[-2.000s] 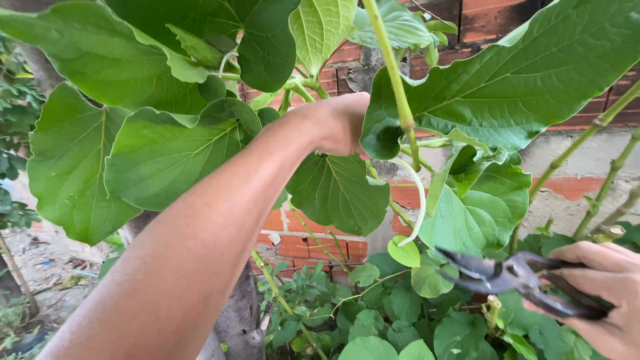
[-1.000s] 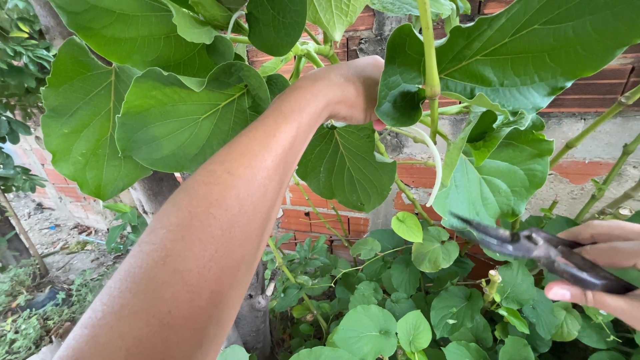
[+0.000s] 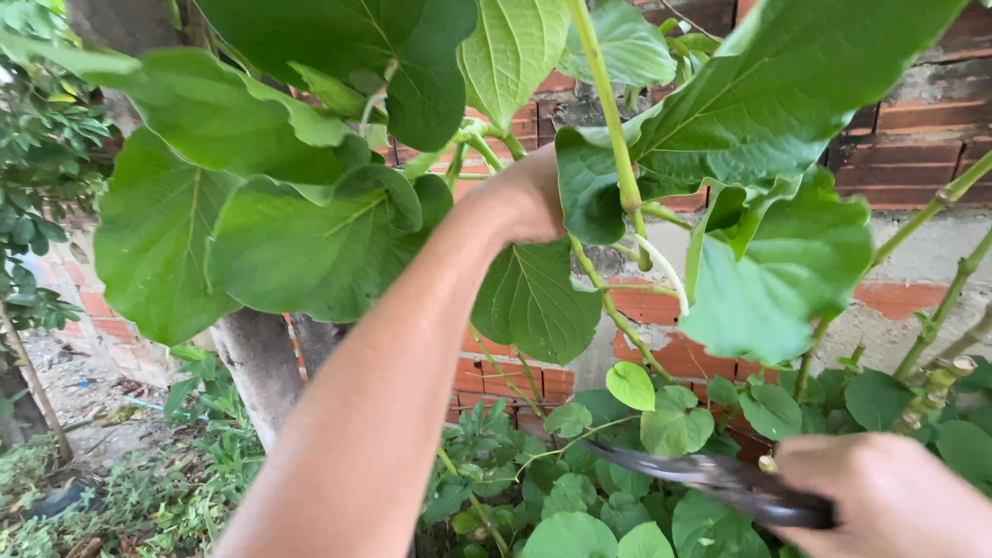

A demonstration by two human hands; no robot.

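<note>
My left hand (image 3: 542, 194) reaches up among the stems of a large-leaved plant; a curled leaf (image 3: 593, 190) hides its fingers, so its grip cannot be made out. Just right of it runs a thick green stem (image 3: 608, 108), with a pale curved flower spike (image 3: 663, 267) below. At the lower right my right hand (image 3: 860, 480) is closed around dark-handled pruning shears (image 3: 721, 477). Their blades point left, below the big leaves and in front of the low foliage, and look blurred.
A brick wall (image 3: 899, 167) stands behind the plant. Bare green stems (image 3: 942, 310) rise at the right. A grey tree trunk (image 3: 256, 372) is left of my forearm. Low heart-shaped leaves (image 3: 570, 535) cover the ground below, and a broad leaf (image 3: 294, 248) hangs at the left.
My right hand has moved left and lower with the pruning shears, whose blades now look closer together. My left hand remains among the stems.
</note>
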